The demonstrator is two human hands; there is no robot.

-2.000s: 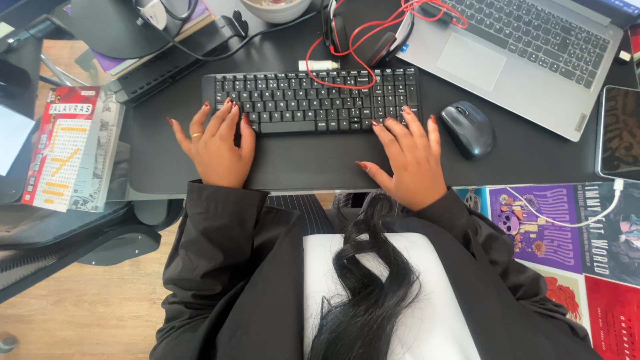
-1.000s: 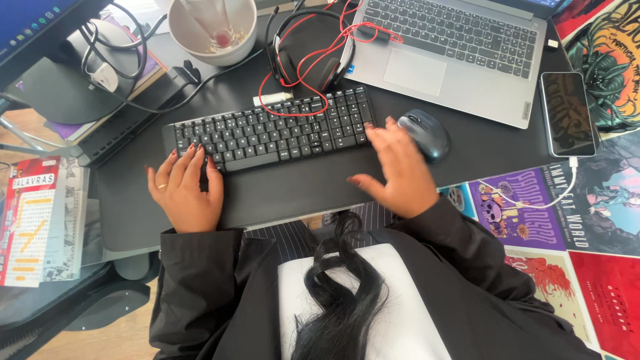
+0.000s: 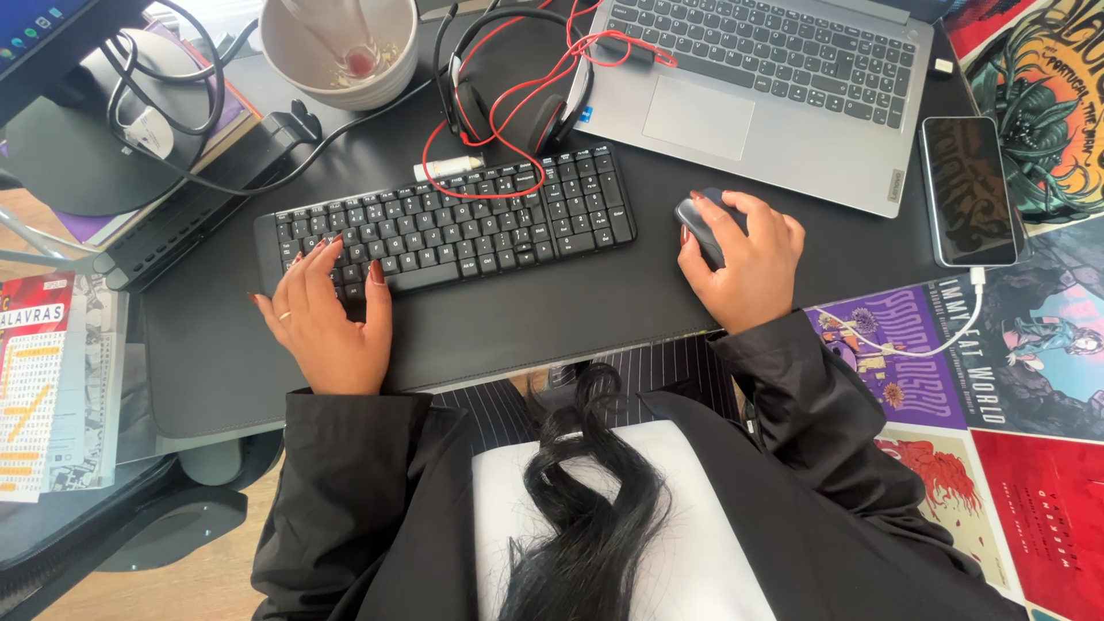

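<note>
A black keyboard (image 3: pixel 448 220) lies on a dark desk mat (image 3: pixel 535 302). On its left end rests my left hand (image 3: pixel 332 323), fingers spread over the keys and holding nothing. To the right of the keyboard, my right hand (image 3: pixel 746 259) is laid over a dark computer mouse (image 3: pixel 709 226), fingers on its top and thumb at its left side. A headset (image 3: pixel 509 82) with a red cable (image 3: pixel 509 197) sits behind the keyboard, and the cable loops over the top keys. A small white tube (image 3: pixel 448 167) lies at the keyboard's back edge.
An open grey laptop (image 3: pixel 699 116) stands at the back right, with a charging phone (image 3: pixel 969 190) beyond it. A bowl (image 3: pixel 379 86) holding a clear cup is at the back. Cables and a monitor base (image 3: pixel 78 164) fill the left. Printed sheets (image 3: pixel 43 379) lie far left.
My right hand has moved right from beside the keyboard's right end onto the mouse. My left hand stays at the keyboard's left end. The view has shifted.
</note>
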